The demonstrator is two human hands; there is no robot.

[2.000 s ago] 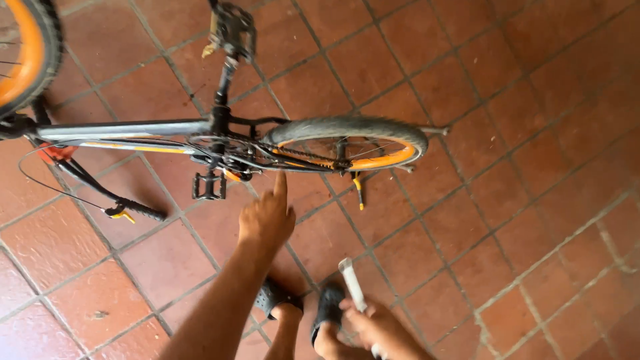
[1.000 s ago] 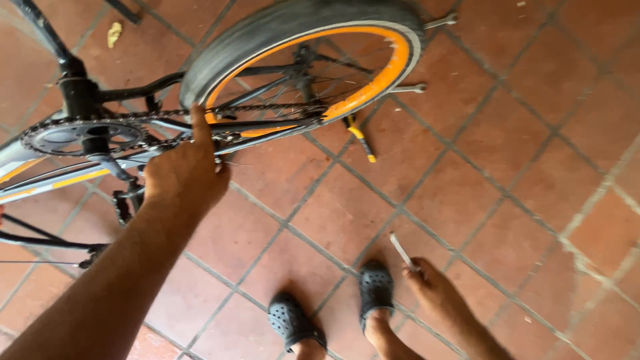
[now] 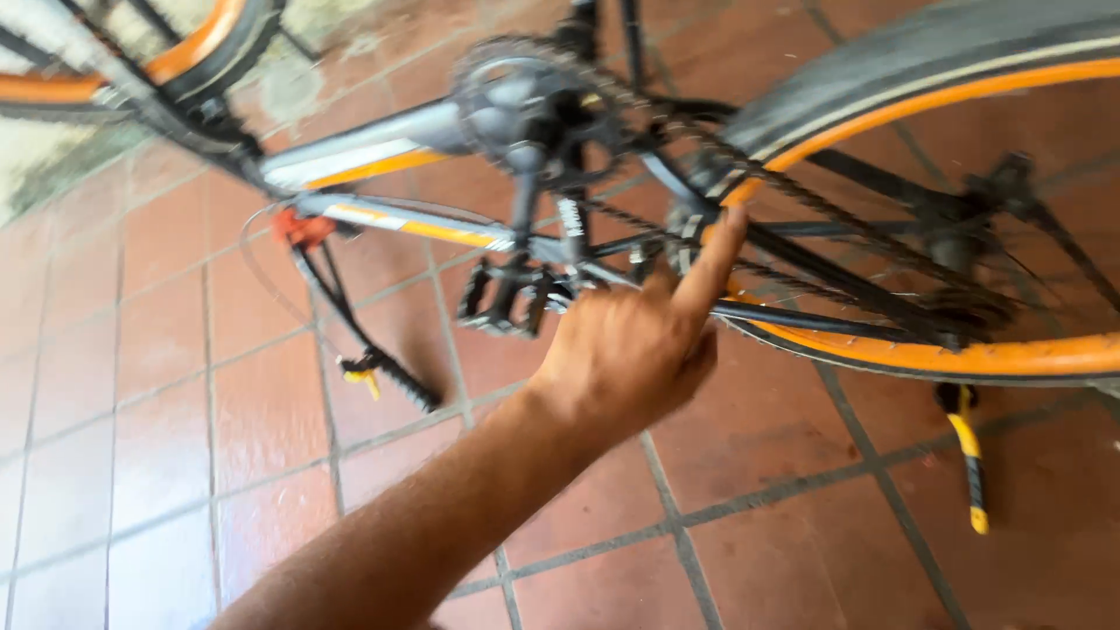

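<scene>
A bicycle with grey, white and orange frame tubes (image 3: 385, 157) fills the upper part of the view. My left hand (image 3: 634, 346) is at its rear section, index finger extended to the chain and the orange rim (image 3: 927, 87) of the rear wheel; blur hides whether it touches them. Nothing shows in its grasp. The chain (image 3: 814, 201) runs from the chainring (image 3: 542, 114) to the rear sprockets (image 3: 971, 306). A black pedal (image 3: 503, 297) lies left of the hand. My right hand is out of the frame.
The handlebar grip (image 3: 407, 381) with a yellow brake lever (image 3: 363, 378) is near the red-tiled floor (image 3: 586, 516). A yellow and black tool-like object (image 3: 971, 472) is below the rear wheel. The front wheel (image 3: 201, 52) is at the upper left, near a pale wall (image 3: 44, 157).
The view has moved in closer to the bicycle. My right hand, earlier holding a pale stick-like object, has left the frame, as have the feet in clogs. My left index finger remains extended at the bicycle's rear.
</scene>
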